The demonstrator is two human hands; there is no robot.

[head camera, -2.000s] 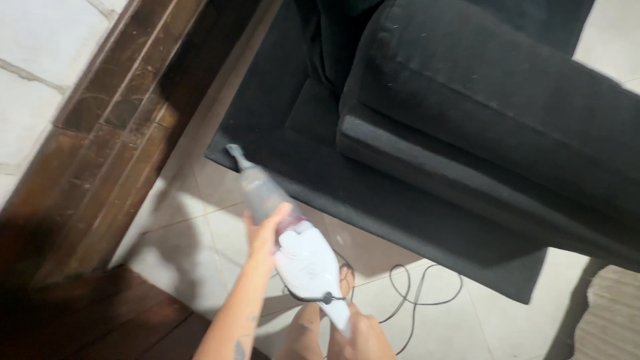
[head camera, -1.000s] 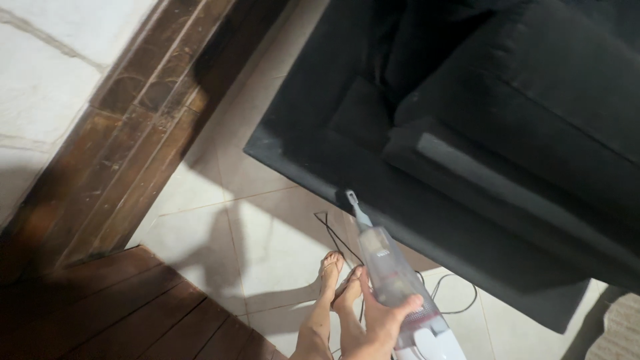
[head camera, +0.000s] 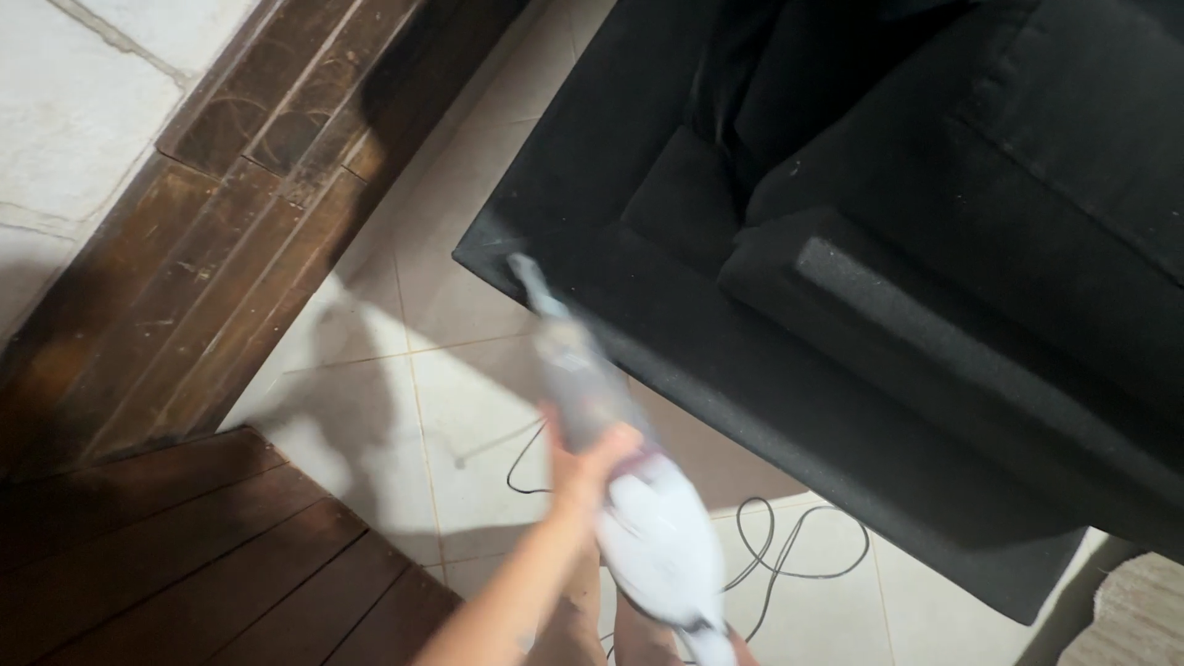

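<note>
My left hand (head camera: 587, 472) is closed around the clear, greyish front body of a white handheld vacuum cleaner (head camera: 661, 536), which is blurred. Its narrow nozzle (head camera: 536, 285) is at the black fabric sofa's arm (head camera: 573, 231), close to the outer corner. Only a little of my right hand (head camera: 740, 649) shows at the bottom edge, beside the rear handle of the vacuum; its fingers are mostly hidden.
A black cord (head camera: 777, 566) lies looped on the pale floor tiles (head camera: 481, 444). Dark wooden beams (head camera: 231, 203) run along the left, with reddish-brown boards (head camera: 203, 555) below. A beige textured rug (head camera: 1142, 615) shows at lower right. My legs are beneath the vacuum.
Since one second ago, the vacuum nozzle has moved left along the black edge, nearer the corner. The rear of the vacuum has come back into view, as it was two seconds ago.
</note>
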